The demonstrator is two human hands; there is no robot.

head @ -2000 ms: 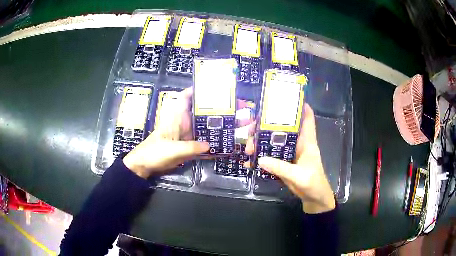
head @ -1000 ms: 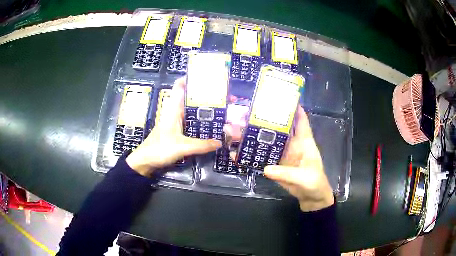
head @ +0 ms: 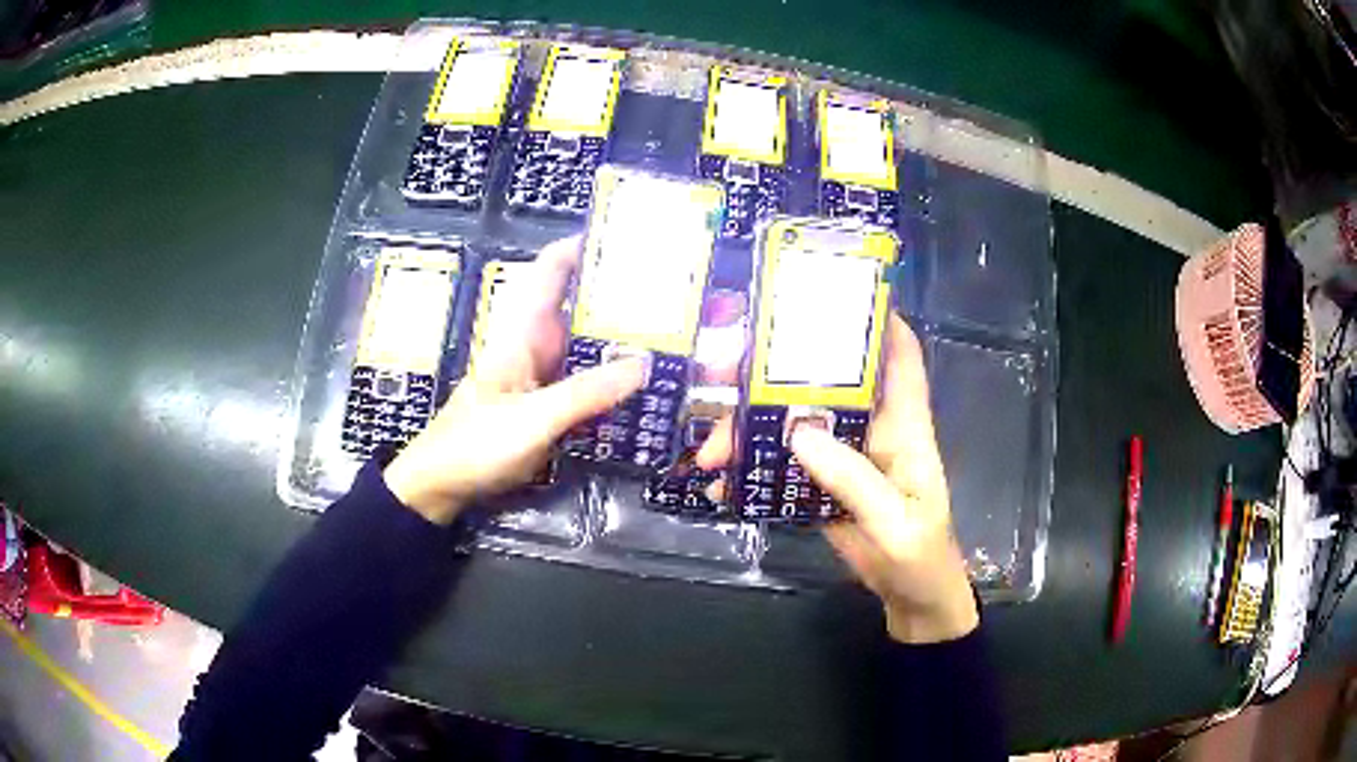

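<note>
My left hand (head: pixel 499 410) holds a keypad phone (head: pixel 646 268) upright over the tray, its screen glowing white in a yellow frame, thumb on the keys just below the screen. My right hand (head: pixel 900 499) holds a second keypad phone (head: pixel 822 320), also lit, thumb on its upper keys. The clear blister tray (head: pixel 990 447) lies under both hands. Several lit phones sit in its pockets, four along the far row, such as the phone (head: pixel 454 127) at the far left. A near-row phone (head: pixel 402 335) shows fully; others are partly hidden by my hands and the held phones.
A red pen (head: pixel 1128 539) lies right of the tray, with a second thin pen (head: pixel 1220 543) and a yellow-and-black item (head: pixel 1247 573) beside it. A round pink ribbed object (head: pixel 1223 331) and cables stand at the far right. A pale strip (head: pixel 223 60) edges the bench.
Both thumbs have moved up from the lower keys to the keys below the screens. The left phone has shifted right and tilted slightly; the right phone has turned more upright.
</note>
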